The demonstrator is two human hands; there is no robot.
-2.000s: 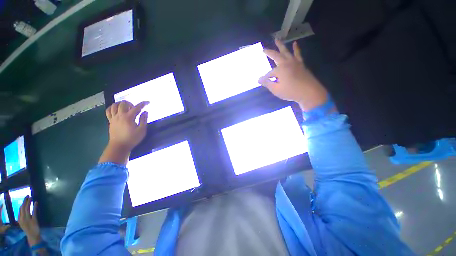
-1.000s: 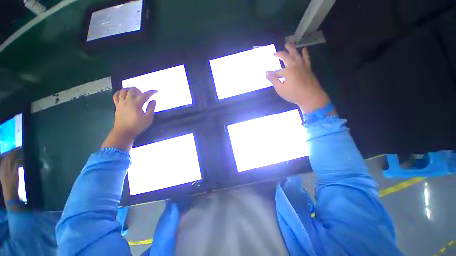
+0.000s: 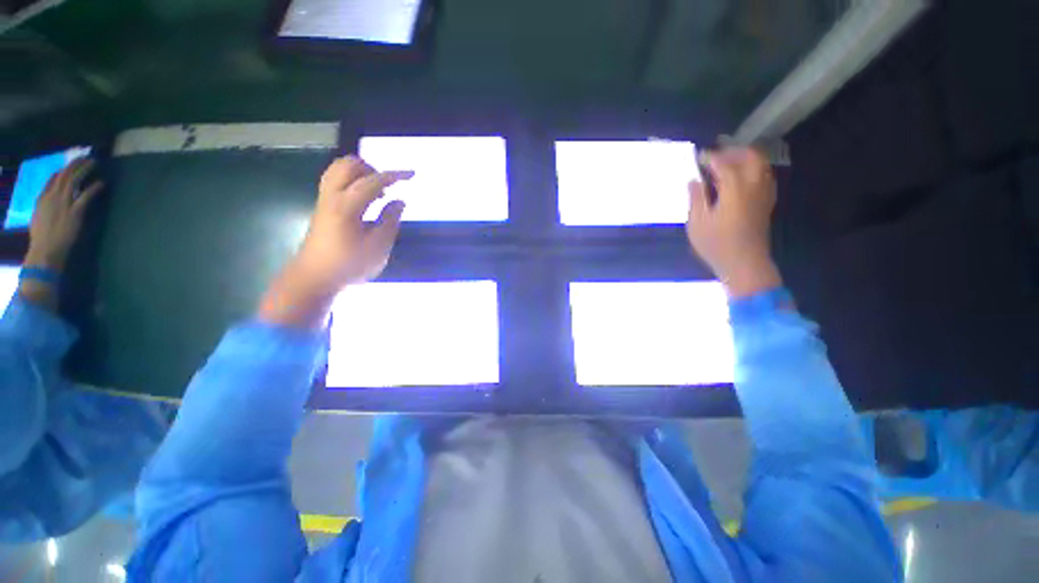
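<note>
Several tablets with glowing white screens sit in two rows of two in a black foam tray (image 3: 530, 256). My left hand (image 3: 351, 222) is over the left edge of the upper left tablet (image 3: 456, 180), index finger extended over its screen, holding nothing. My right hand (image 3: 735, 211) is at the right edge of the upper right tablet (image 3: 624, 182), fingers bent and slightly blurred; whether it touches the tablet cannot be told. The lower left tablet (image 3: 414, 334) and lower right tablet (image 3: 652, 333) show blank white screens. A blue band is at my right wrist.
Another tablet (image 3: 351, 19) lies at the top. Black foam trays (image 3: 911, 228) stand at the right beside a pale metal post (image 3: 837, 66). At the left, a neighbour's hand (image 3: 57, 222) is over a blue-screened tablet (image 3: 32, 188) on the green bench (image 3: 205, 262). A blue stool (image 3: 902, 444) is lower right.
The view has turned, so the tray now looks level. My left hand stays at the upper left tablet. My right hand's fingers, spread before, are now closer together at the upper right tablet's edge.
</note>
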